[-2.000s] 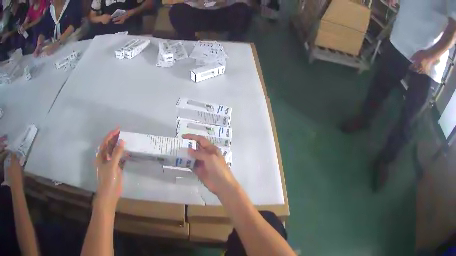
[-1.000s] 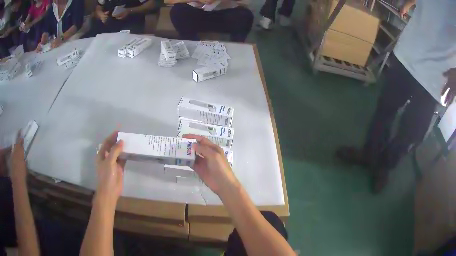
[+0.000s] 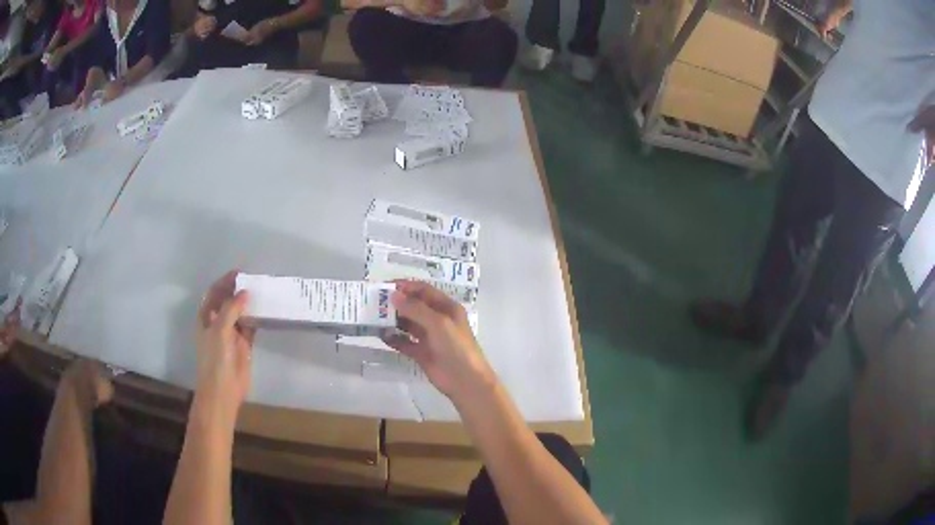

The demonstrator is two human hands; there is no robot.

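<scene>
A long white carton [image 3: 308, 299] with printed text and a blue mark near its right end is held level above the table. My left hand [image 3: 224, 333] grips its left end, thumb in front. My right hand [image 3: 439, 333] grips its right end, fingers over the blue mark. Behind my right hand, a row of white cartons [image 3: 420, 234] with a pale device picture and blue print lies side by side on the white sheet. The held carton and my right hand partly hide the nearest ones.
More cartons [image 3: 431, 147] lie in loose groups at the table's far side. The white-covered table [image 3: 246, 195] has a brown cardboard edge. Other people sit at the far side and left; a person [image 3: 861, 154] stands at the right near a cart with brown boxes [image 3: 718, 67].
My hands keep hold of the carton, which has tilted slightly so its text side faces me more. At the left, the neighbour's hands have moved off a carton, toward the table's near edge.
</scene>
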